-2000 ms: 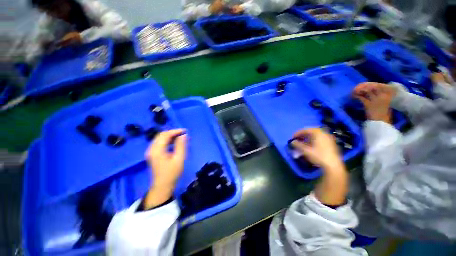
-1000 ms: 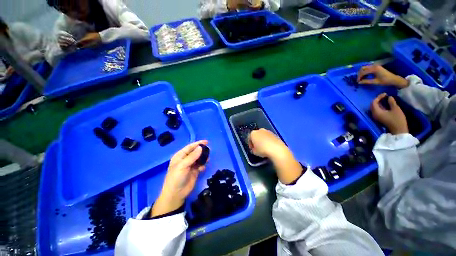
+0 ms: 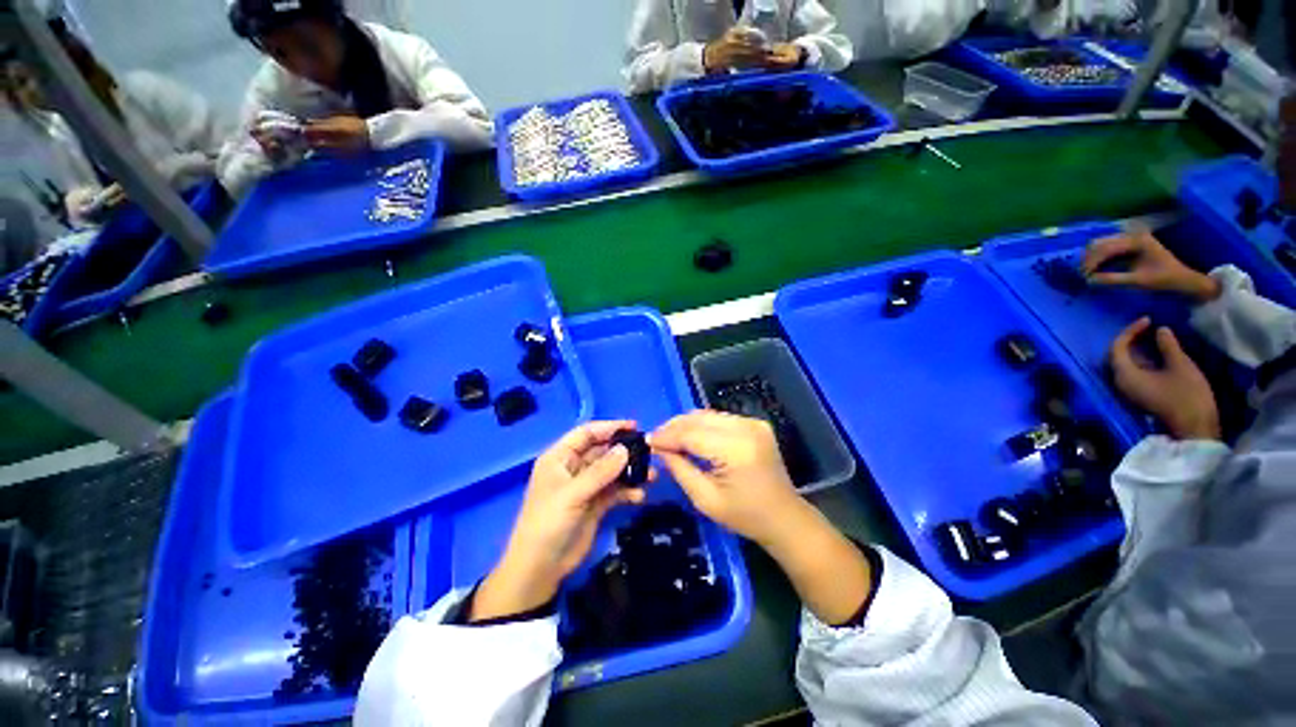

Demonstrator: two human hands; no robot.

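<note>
My left hand (image 3: 566,497) holds a glossy black housing (image 3: 631,457) upright in its fingertips, above the near middle blue tray (image 3: 732,604). My right hand (image 3: 736,466) is beside it, thumb and fingertips pinched together at the housing's right side. Any small part between those fingertips is too small to make out. A loose pile of black housings (image 3: 647,575) lies in the tray below my hands. The clear-grey small-parts box (image 3: 827,433) with tiny dark parts stands just behind my right hand.
A tilted blue tray (image 3: 306,476) with several black blocks rests on the left trays. Tiny black bits (image 3: 338,611) lie below it. A right-hand blue tray (image 3: 888,412) holds black blocks. A person's hands (image 3: 1165,381) work at far right. The green belt (image 3: 597,256) runs beyond, with people across it.
My right hand has come out of the small-parts box and moved left to the housing in my left hand. The view has shifted, so the trays appear further right and lower.
</note>
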